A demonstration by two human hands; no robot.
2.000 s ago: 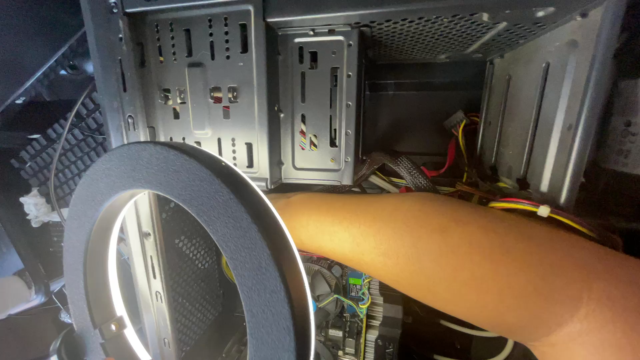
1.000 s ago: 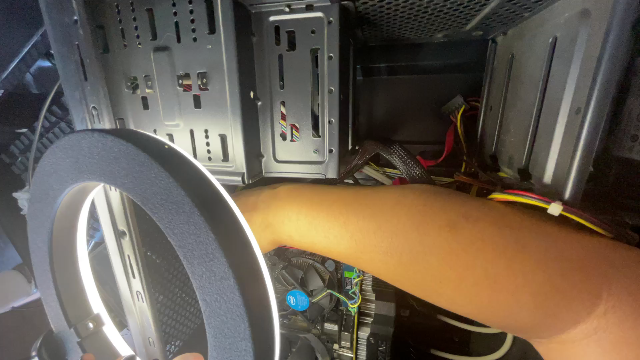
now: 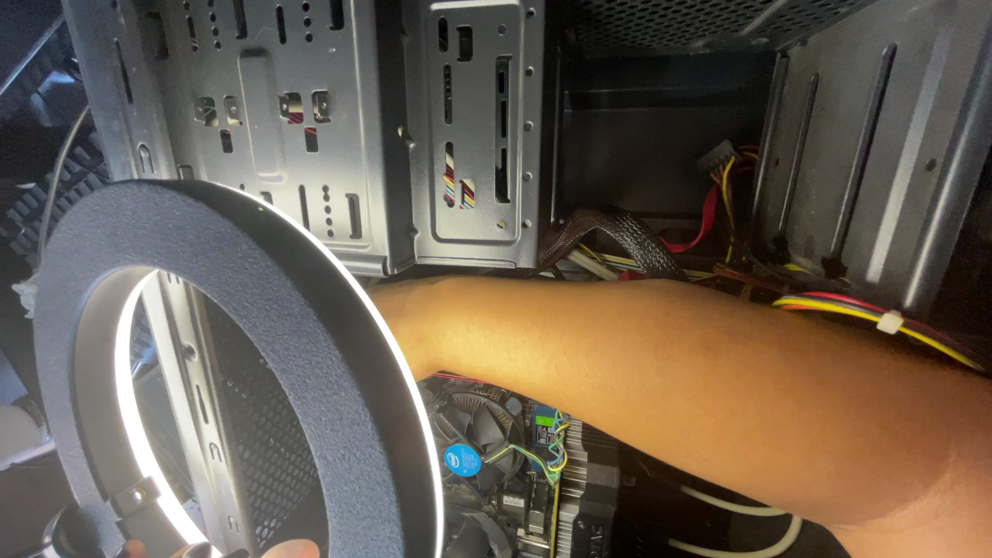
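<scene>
A ring light (image 3: pixel 294 271) with a dark textured back and a glowing inner rim fills the left foreground. Fingertips of my left hand (image 3: pixel 291 549) show at the bottom edge, curled at its lower rim beside the bracket (image 3: pixel 138 496); the rest of that hand is out of view. From the right, my right forearm (image 3: pixel 620 349) reaches across an open computer case, over the motherboard area. Its hand is hidden behind the ring light, so what it touches does not show. Below the forearm lie a CPU cooler fan (image 3: pixel 480 434) with a blue Intel hub sticker and twisted fan wires (image 3: pixel 554 457).
Slotted metal drive cages (image 3: pixel 325 178) stand above the forearm. A braided cable sleeve (image 3: pixel 612 232), a power connector (image 3: pixel 721 155) and tied coloured wires (image 3: pixel 837 302) lie near the case's right side. White cables (image 3: pixel 744 508) curve at the lower right. A keyboard (image 3: pixel 66 178) is at far left.
The ring light has moved left relative to the case, and the fan's blue hub has come into view. Left fingertips now show at the bottom edge. The right forearm still reaches across the case.
</scene>
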